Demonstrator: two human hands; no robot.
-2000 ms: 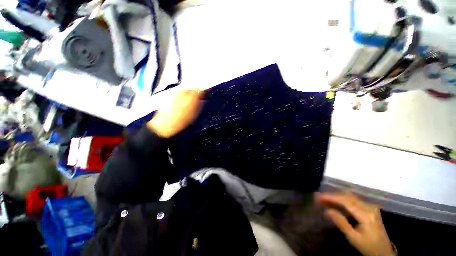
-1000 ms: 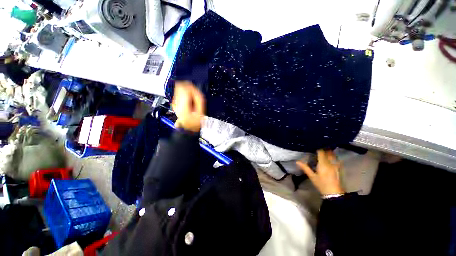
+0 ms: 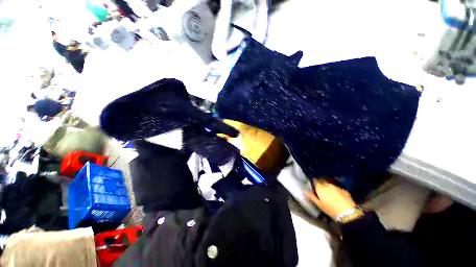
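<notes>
A navy speckled garment panel (image 3: 349,109) lies spread on the white machine table, its near edge hanging over the front. My left hand (image 3: 254,147), blurred and overexposed, is at the panel's lower left, with dark navy cloth between its fingertips. A navy cloth part (image 3: 151,109) bulges out to the left, above my black sleeve. My right hand (image 3: 335,201) holds the near edge of the garment, where light grey cloth (image 3: 296,182) shows under the navy. A small yellow spot marks the panel's right corner. The sewing machine head (image 3: 453,49) is partly cut off at the upper right.
A grey motor housing (image 3: 195,26) and a grey piece with dark edging stand at the upper left of the table. Blue (image 3: 100,195) and red crates (image 3: 83,162) and cloth heaps are on the floor at left. A beige cloth (image 3: 49,250) lies lower left.
The view has swung left, so table and machine sit further right. My left hand has moved to the garment's near edge and the navy part at left has been raised. My right hand stays at the near edge.
</notes>
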